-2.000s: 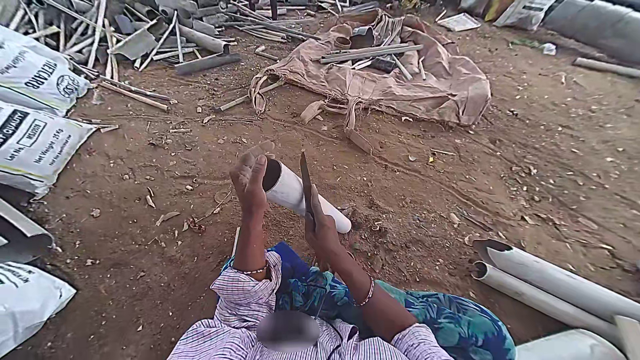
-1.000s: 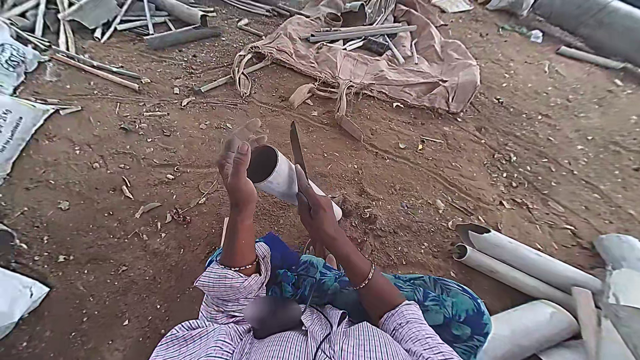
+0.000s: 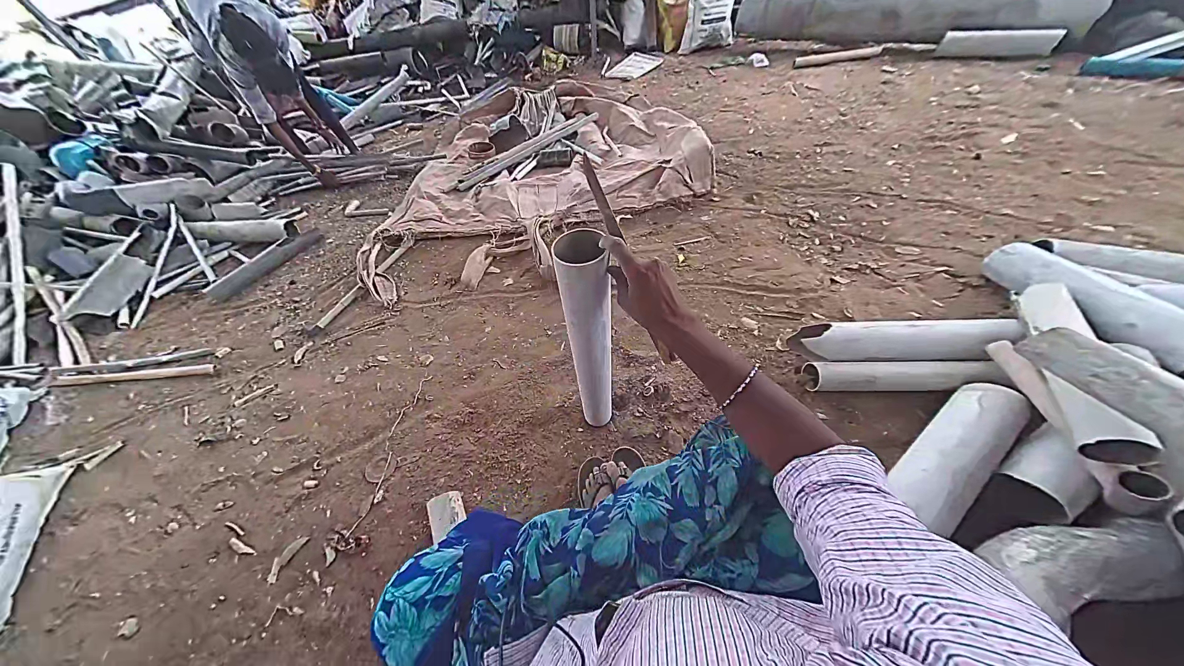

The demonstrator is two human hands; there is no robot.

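Note:
Near the middle of the view a pale plastic pipe (image 3: pixel 587 333) stands almost upright on the soil, its open end toward me. My right hand (image 3: pixel 647 282) is at the right of its rim, closed around a long, narrow blade (image 3: pixel 601 196) that points up and away. A fingertip of that hand lies at or against the rim; whether it grips the pipe is unclear. A beaded bracelet circles the right wrist. My left hand is out of the frame.
A heap of pale pipes (image 3: pixel 962 453) lies at the right. Pipe scrap (image 3: pixel 231 231) covers the left, where another person (image 3: pixel 268 83) bends over it. Beyond the pipe, a spread sack cloth (image 3: pixel 647 176) holds cut pieces. A wood block (image 3: pixel 447 514) is near my knee.
My left hand, beside the pipe's open end earlier, has left the view. The pipe has gone from slanted to nearly upright. The view has shifted and shows more of the far ground.

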